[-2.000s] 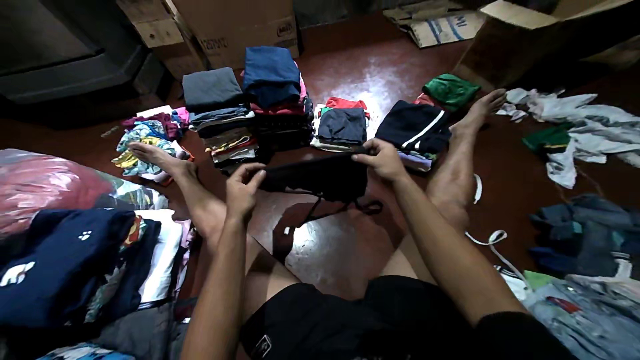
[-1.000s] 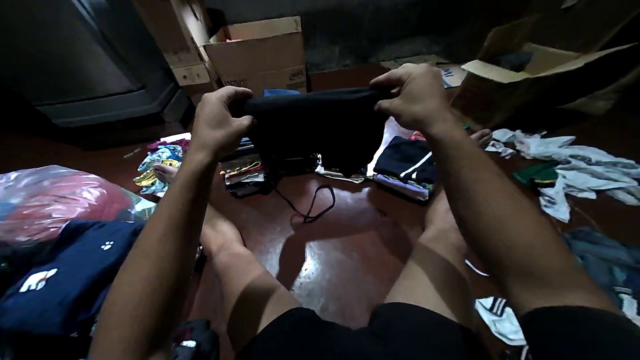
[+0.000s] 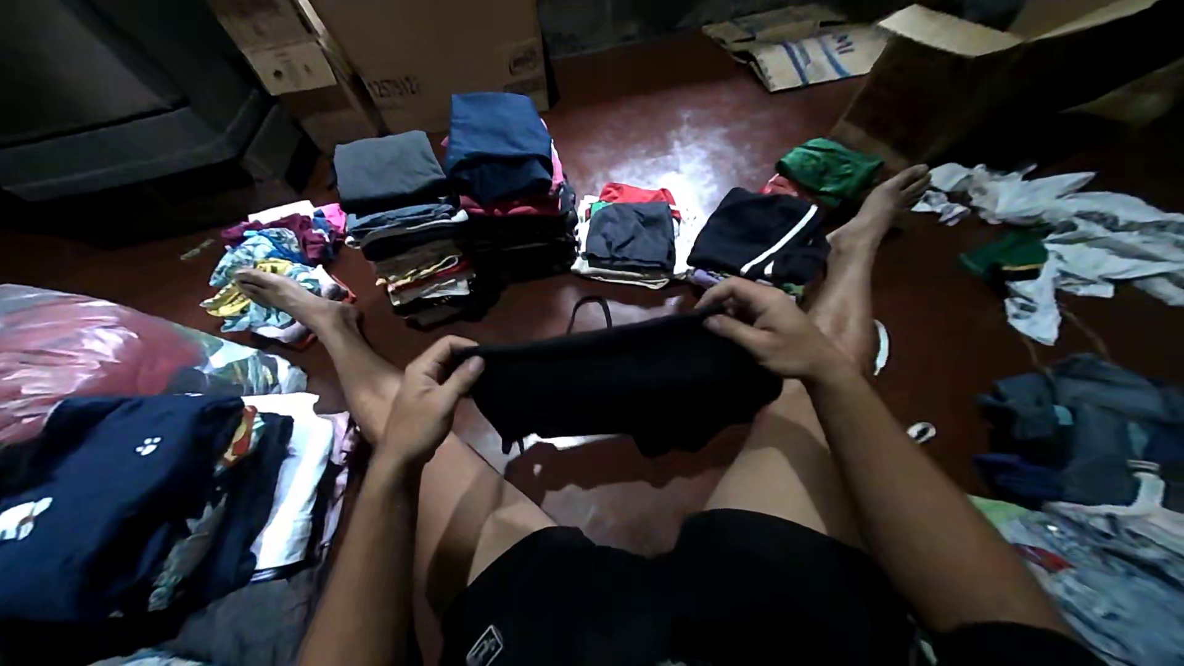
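Observation:
A black garment (image 3: pixel 620 384) with a thin dark cord is stretched between my two hands above the floor, between my spread legs. My left hand (image 3: pixel 430 398) pinches its left top corner between thumb and fingers. At the right top corner, my right hand (image 3: pixel 763 328) grips it the same way. Beyond it stand stacks of folded clothes: one topped with a gray piece (image 3: pixel 388 171), one with a blue piece (image 3: pixel 499 143), a low one with a dark gray piece (image 3: pixel 632 236), and a black garment with a white stripe (image 3: pixel 763 236).
Folded clothes (image 3: pixel 120 499) and a clear plastic bag (image 3: pixel 111 356) lie at left. Cardboard boxes (image 3: pixel 435 55) stand behind, with an open box (image 3: pixel 953 83) at upper right. White cloths (image 3: pixel 1101 222), loose dark clothes (image 3: pixel 1082 425) and a green cloth (image 3: pixel 828 169) lie at right.
One second ago my hands held the black garment up higher, hiding the stacks; now they are lower and it hangs shorter between them. The view has tilted.

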